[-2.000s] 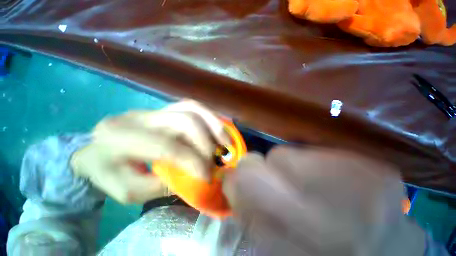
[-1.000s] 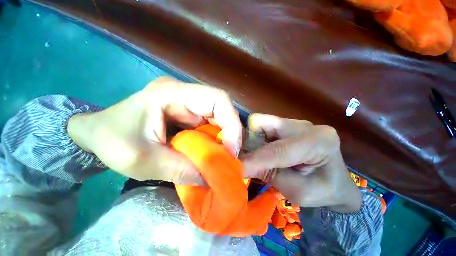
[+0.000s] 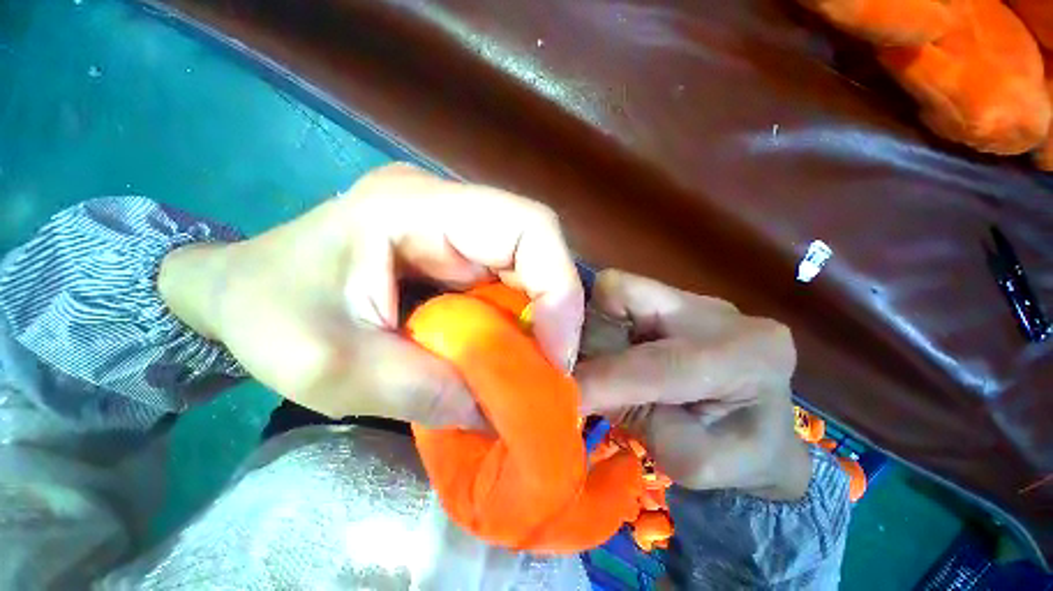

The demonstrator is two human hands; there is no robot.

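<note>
An orange plush toy is held above the lap, its curved stuffed part facing the camera. My left hand grips it at its upper left, thumb on the near side and fingers over the top. My right hand is at the toy's right side, thumb and fingertips pinched together against its edge. What the right fingertips pinch is hidden; no needle or thread can be made out.
A brown-covered table runs diagonally ahead. Orange plush toys lie at its upper right, a paper scrap near its edge, and black snips at right. A blue crate with small orange pieces is below.
Two seconds ago both hands were blurred and the toy's eye patch showed; then the toy was turned to its plain orange side. Over the last second the hands and toy have barely moved.
</note>
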